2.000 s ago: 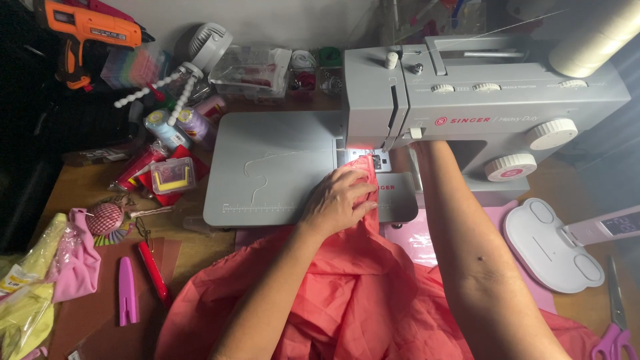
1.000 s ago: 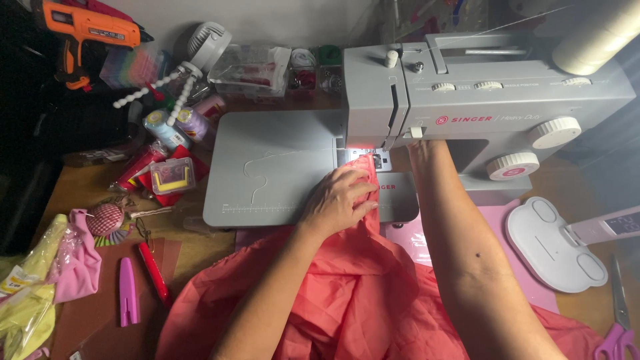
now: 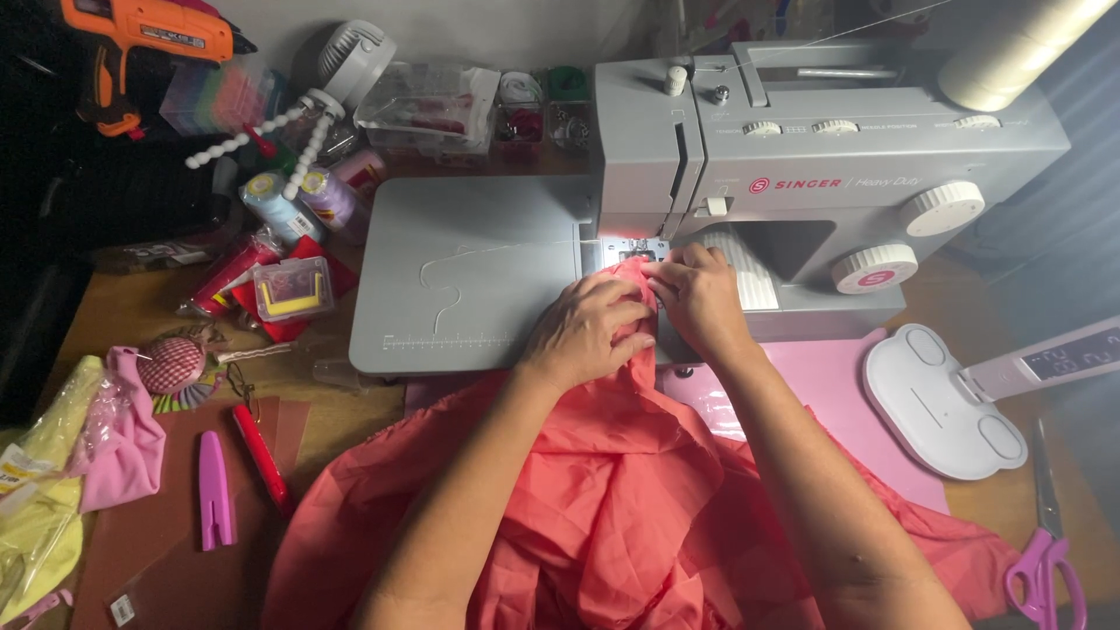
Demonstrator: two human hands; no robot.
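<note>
A grey sewing machine stands at the back right, its flat extension table reaching left. Coral-red fabric runs from the front up to the presser foot area, where a light shines. My left hand lies over the narrow gathered end of the fabric, fingers curled on it. My right hand pinches the fabric's edge just in front of the foot, close beside the left. A loose white thread curls on the extension table. The needle tip is too small to make out.
Thread spools, a small clear box, a pincushion and pink thread snips are at the left. An orange tool and white fan stand behind. Purple-handled scissors and a white lamp base are at the right.
My right hand has come down from behind the machine's needle area to the fabric in front of the foot. My left hand stays on the fabric.
</note>
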